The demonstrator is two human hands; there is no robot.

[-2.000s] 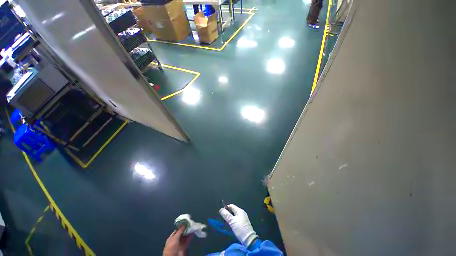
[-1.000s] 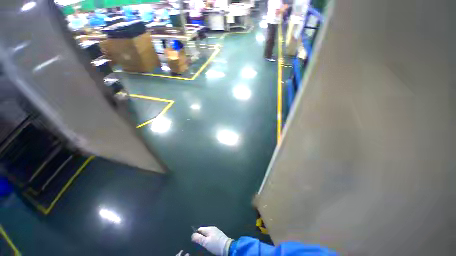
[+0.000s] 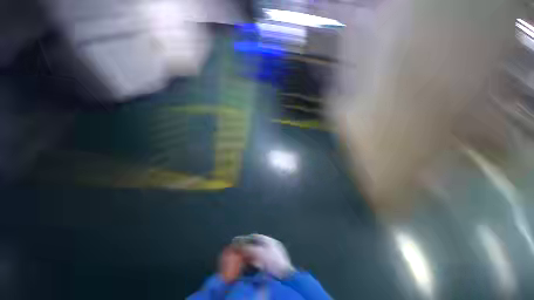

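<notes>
The frame is strongly blurred. My left hand [image 3: 231, 263], bare, is at the bottom centre in front of my blue smock. My right hand [image 3: 271, 255], in a white glove, is beside it. The two hands meet at the fingers. A small pale and dark greenish patch [image 3: 245, 239] shows at the top where they meet; I cannot tell what it is or which hand holds it. The fingers are too blurred to make out.
Green floor [image 3: 293, 205] with yellow lines [image 3: 228, 146] lies ahead. A pale panel [image 3: 398, 105] stands at the right. A blurred white shape [image 3: 134, 53] is at upper left, with something bright blue [image 3: 260, 50] at top centre.
The view has swung strongly and blurred. My left hand has come back into view, and both hands are now together at the bottom centre. The white bundle is no longer distinct.
</notes>
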